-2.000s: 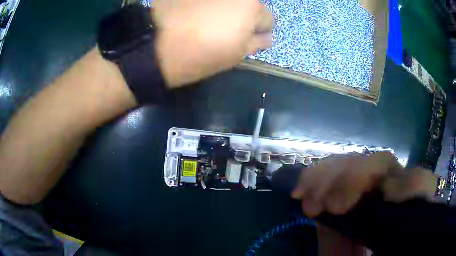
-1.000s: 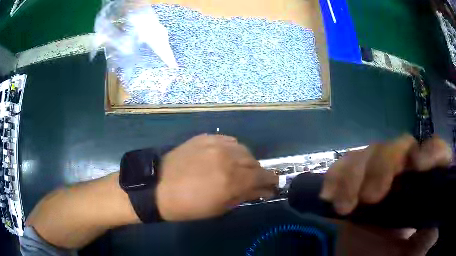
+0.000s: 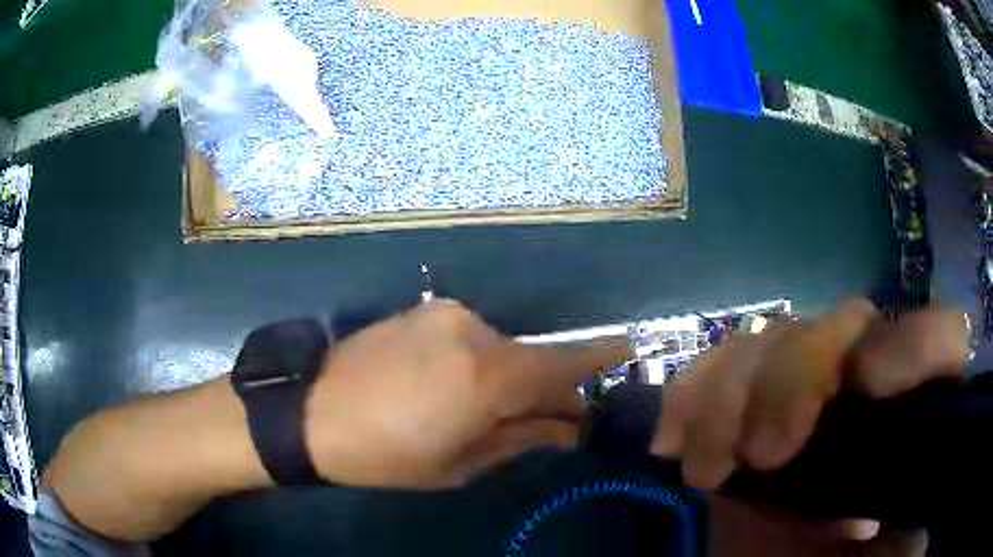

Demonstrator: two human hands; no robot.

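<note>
A long white housing with a circuit board (image 3: pixel 681 335) lies on the dark green mat, mostly covered by both hands. My left hand (image 3: pixel 446 392), with a black watch on the wrist, lies over its left part; the fingers reach toward the board, and what the fingertips hold is hidden. My right hand (image 3: pixel 762 392) is closed around the thick black barrel of an electric screwdriver (image 3: pixel 626 419), whose front end points left over the board. A thin white lead with a dark tip (image 3: pixel 426 285) sticks up beyond my left hand.
A shallow brown carton (image 3: pixel 436 226) of small silver-blue screws (image 3: pixel 490 120) stands behind the housing, with a crumpled clear bag (image 3: pixel 212 82) on its left corner. A blue sheet (image 3: pixel 713 54) is at back right. Other units (image 3: pixel 13 326) stand at left. A blue coiled cord (image 3: pixel 599 495) is in front.
My left hand has come from the screw carton down to the housing. Over the last second, the carton and housing have shifted slightly left in view, and the screwdriver's front end sits slightly further left.
</note>
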